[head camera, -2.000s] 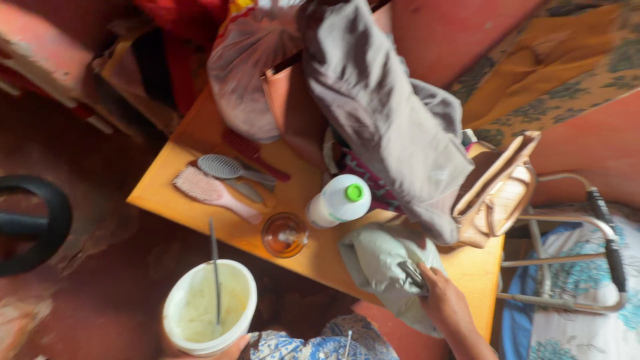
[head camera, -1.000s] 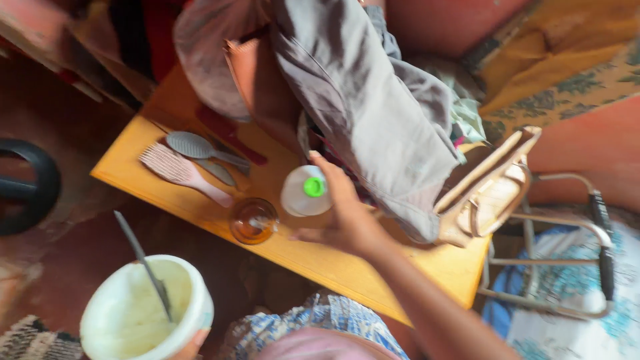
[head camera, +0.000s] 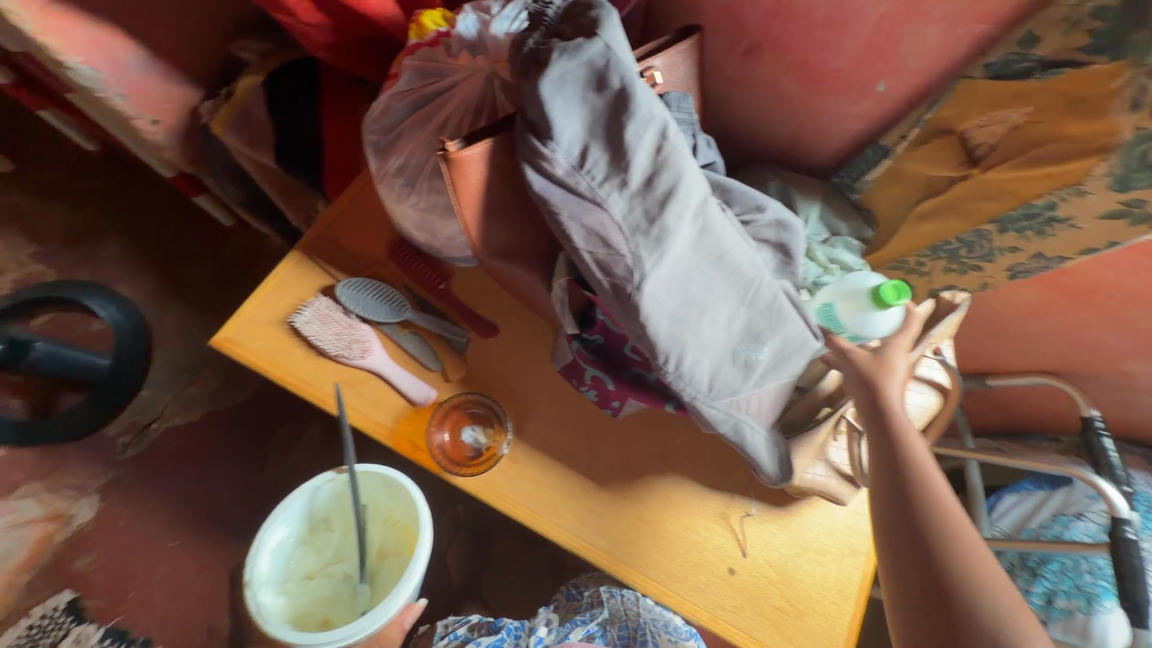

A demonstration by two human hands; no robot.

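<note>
My left hand (head camera: 396, 628) holds a white plastic tub (head camera: 337, 558) at the lower left; a utensil with a thin dark handle (head camera: 354, 495) stands in its pale, creamy contents. My right hand (head camera: 877, 360) is stretched out at the right, its fingers around the lower part of a clear bottle (head camera: 855, 308) with a green cap. The bottle is tilted beside the grey garment, above the beige handbag (head camera: 927, 396). An amber glass dish (head camera: 469, 434) with a bit of white in it sits near the table's front edge.
On the wooden table (head camera: 558, 486) lie a pink hairbrush (head camera: 360, 346), a grey hairbrush (head camera: 387, 303) and a dark red comb (head camera: 441, 283). A grey garment (head camera: 666, 225) drapes over a brown leather bag (head camera: 504, 216). A metal walking frame (head camera: 1035, 459) stands at the right.
Two seconds ago my right hand was at a pale cloth bundle near the table's front edge, which no longer lies there. The bottle stood beside the amber dish and is now at the right in my right hand.
</note>
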